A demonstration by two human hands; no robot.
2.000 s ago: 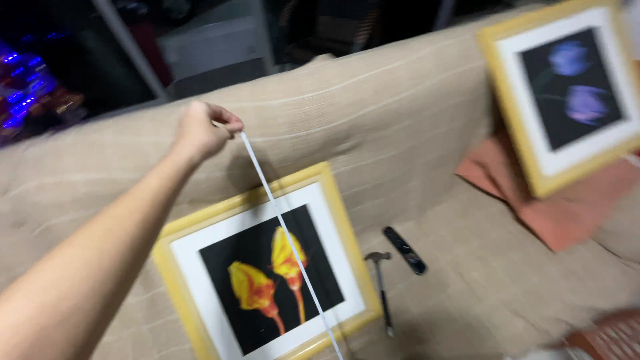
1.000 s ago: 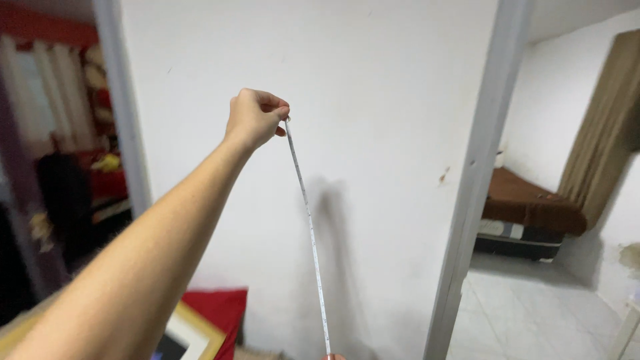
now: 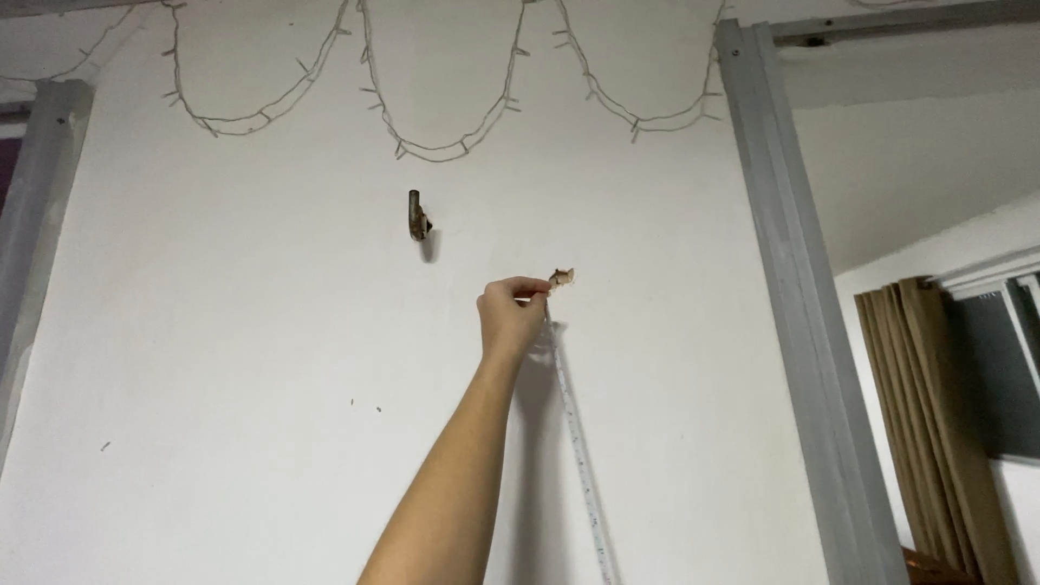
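Note:
My left hand (image 3: 513,315) is raised against the white wall (image 3: 244,325), pinching the upper end of a pale measuring tape (image 3: 578,447) between thumb and fingertips. From there the tape runs down and slightly right, out of the bottom of the view. The fingertips are beside a chipped hole (image 3: 561,278) in the wall. Above and left of the hand, a dark metal hook (image 3: 416,216) sticks out of the wall. My right hand is out of view.
String lights (image 3: 439,154) hang in loops across the top of the wall. Grey frames (image 3: 800,309) border it on both sides. At the right, a brown curtain (image 3: 934,422) hangs beside a window (image 3: 1003,366) in another room.
The view has swung from the sofa with framed flower pictures to the wall, and now higher up it. My left hand, still holding the tape's end, is now up beside the hole.

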